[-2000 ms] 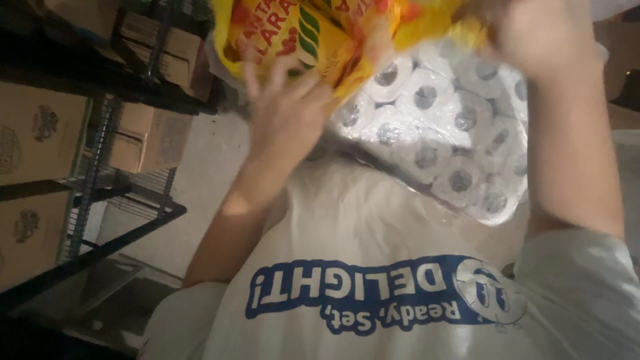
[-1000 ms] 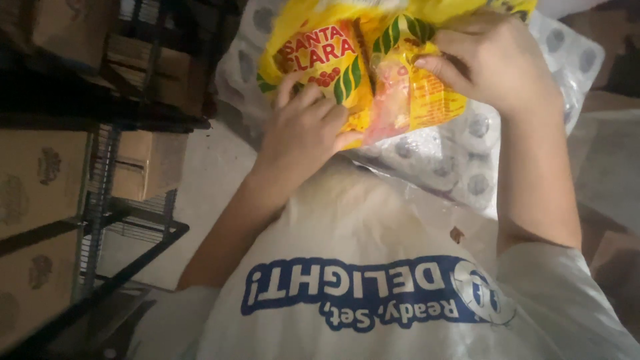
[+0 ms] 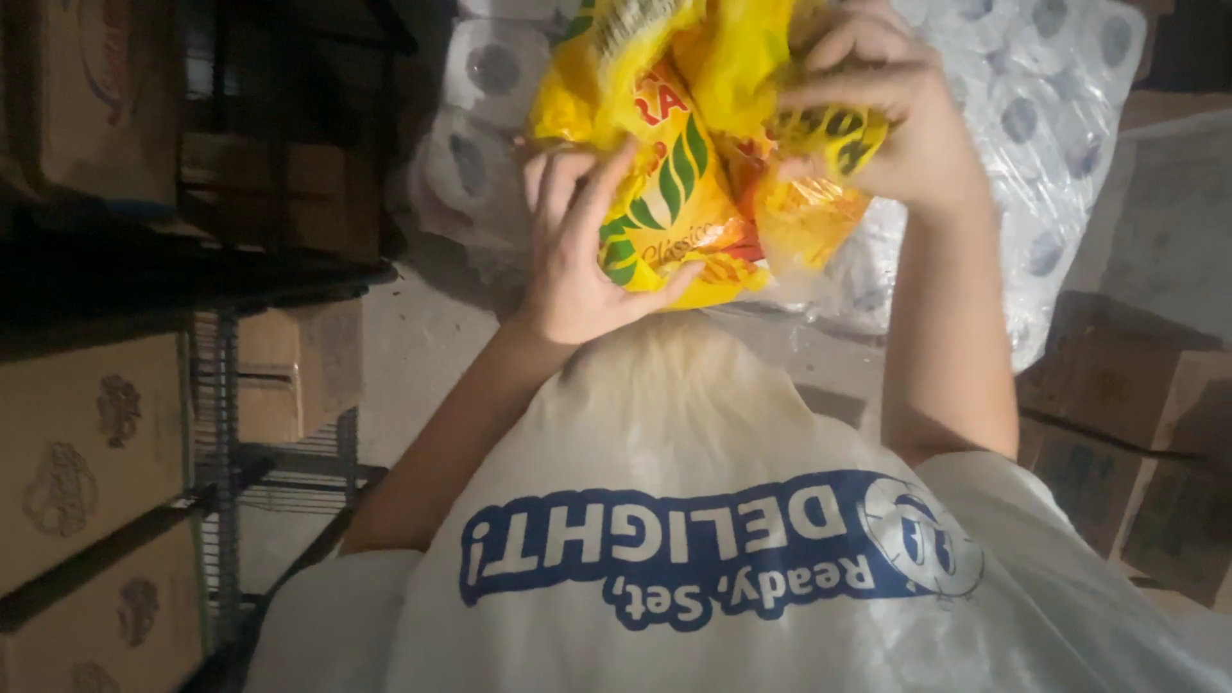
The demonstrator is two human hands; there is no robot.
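Yellow plastic packages (image 3: 674,192) with red lettering and green leaf shapes fill the upper middle of the head view, crumpled together. My left hand (image 3: 577,250) grips the lower left side of the nearest package, thumb along its bottom edge. On the right, my right hand (image 3: 876,115) has its fingers curled on the yellow plastic film, somewhat blurred. Whether the packages share one outer wrapper, I cannot tell. Beneath and behind them lies a large clear-wrapped pack of paper rolls (image 3: 1030,125).
Cardboard boxes (image 3: 91,452) stand on a black wire shelf (image 3: 226,462) at the left. Another cardboard box (image 3: 298,366) sits beyond its frame. More boxes (image 3: 1116,404) are at the right. Grey floor (image 3: 414,356) shows between the shelf and my left arm.
The yellow plastic has shifted and folded between my hands since one second ago, hiding much of the lettering. My right hand has changed its hold on the film.
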